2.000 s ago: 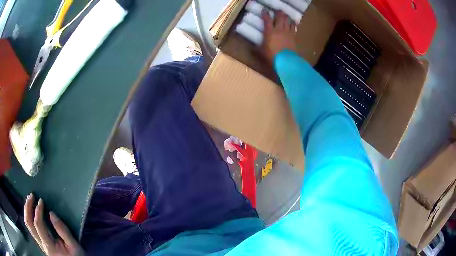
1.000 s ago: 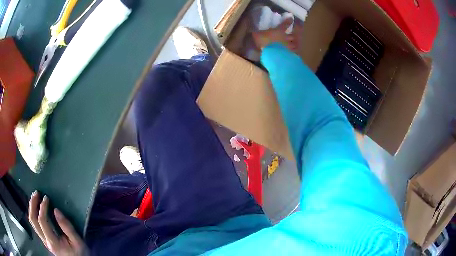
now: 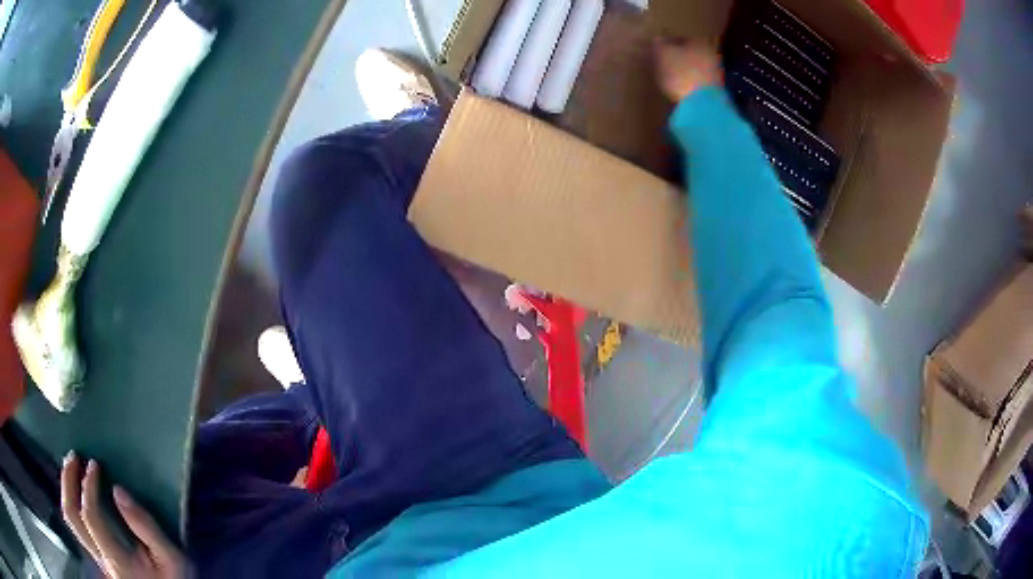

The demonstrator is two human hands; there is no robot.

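A brown carton (image 3: 544,209) stands open beside my knees. White rolls (image 3: 544,51) lie side by side at its left end, and black slotted units (image 3: 782,102) stand in rows at its right. My right hand (image 3: 688,70) is inside the carton between them, over a brown cardboard surface. Its fingers are partly curled and blurred, so whether it holds anything cannot be told. My left hand (image 3: 113,526) rests on the dark green bench (image 3: 170,294) at the bottom left, fingers apart, empty and cut off by the bottom edge.
A white-handled mallet (image 3: 125,136) and yellow-handled pliers (image 3: 82,85) lie on the bench. An orange box (image 3: 14,283) is at the left edge. A red stool part (image 3: 923,23) is beyond the carton. Another brown carton (image 3: 974,396) stands on the floor at right.
My right hand moved from the rolls, where it was on white material a second ago, rightward toward the black units. Several rolls now show uncovered. My left hand stayed on the bench.
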